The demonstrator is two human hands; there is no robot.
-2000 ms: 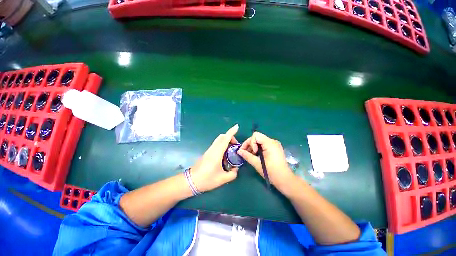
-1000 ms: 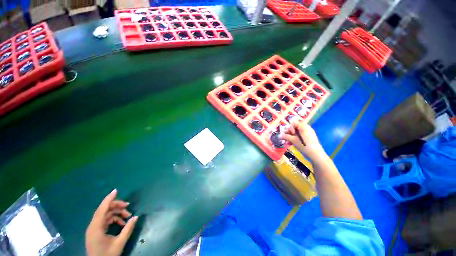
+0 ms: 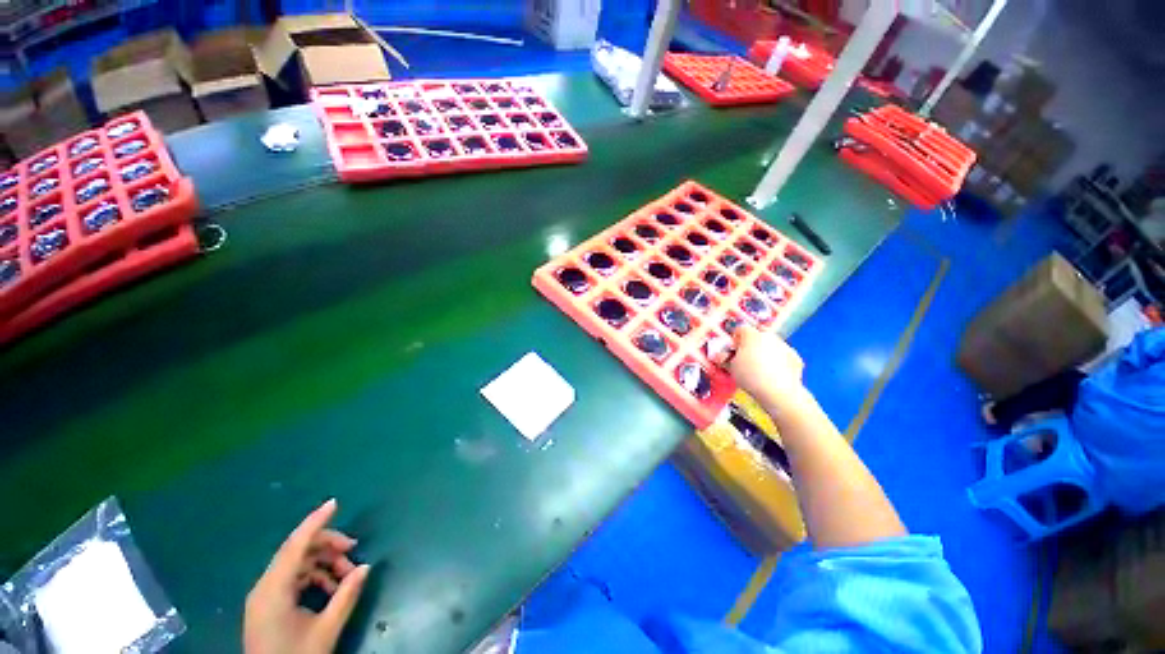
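Observation:
A red-orange foam tray [image 3: 592,328] with round dark glass-faced units in square pockets lies at the right edge of the bench. My right hand [image 3: 764,368] is at its near right side, fingertips down at a round unit [image 3: 718,348]; the fingers partly hide it, and I cannot tell if they grip it. Another round unit [image 3: 694,378] sits in the near corner pocket. The thin dark tool is not clearly seen. My left hand [image 3: 307,585] is low over the bench, empty, fingers apart, cut off by the bottom edge.
A white square wipe [image 3: 529,396] lies left of the tray, clear scraps beside it. A clear bag with white sheets [image 3: 96,598] is at lower left. More foam trays [image 3: 454,160] stand at the far side. White posts [image 3: 818,109] rise behind the tray. A stool [image 3: 1041,473] is at right.
The view has swung right to the tray. The unit has left my left hand, which is now open. My right hand has reached the tray and moved from the corner pocket to the one beyond.

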